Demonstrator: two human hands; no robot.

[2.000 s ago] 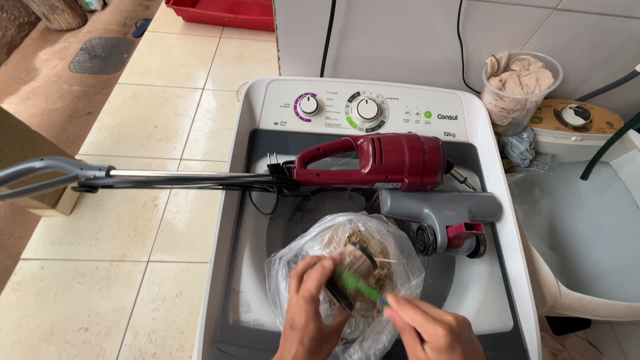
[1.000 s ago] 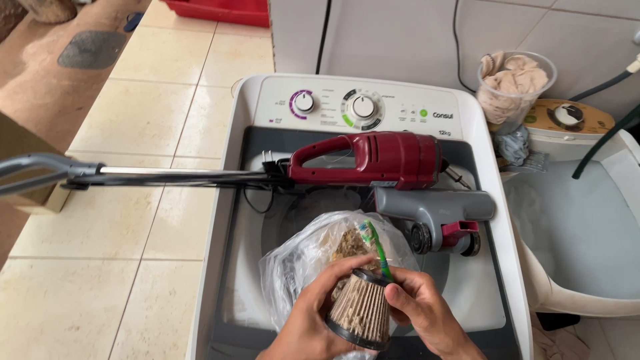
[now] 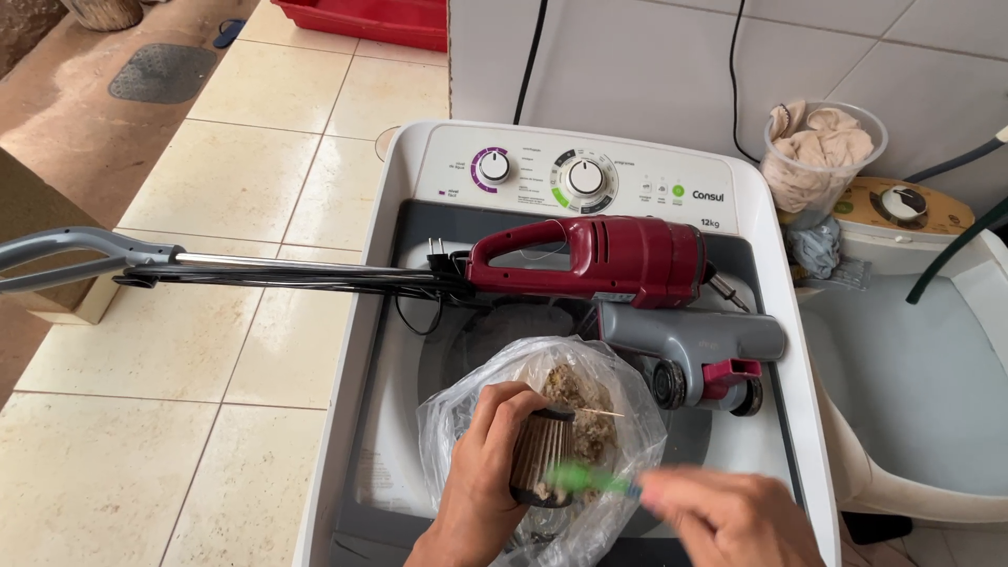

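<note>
My left hand is closed around a pleated vacuum cleaner filter with dark rims, tilted over an open clear plastic bag. Clumps of grey-brown dust and debris lie in the bag. My right hand grips a green toothbrush, blurred, with its bristle end at the filter's pleats. A thin pale stick shows beside the filter's upper rim. Behind the bag, the red vacuum cleaner body and a grey floor nozzle rest on the washing machine lid.
The washing machine stands beneath everything. The vacuum's grey handle and bundled black cord extend past its left edge. At right are a clear tub of cloths and a water-filled washtub with a dark green hose.
The filter, held by both hands a second ago, is now in my left hand alone and turned. My right hand has moved right, and the toothbrush now lies across the pleats instead of pointing up.
</note>
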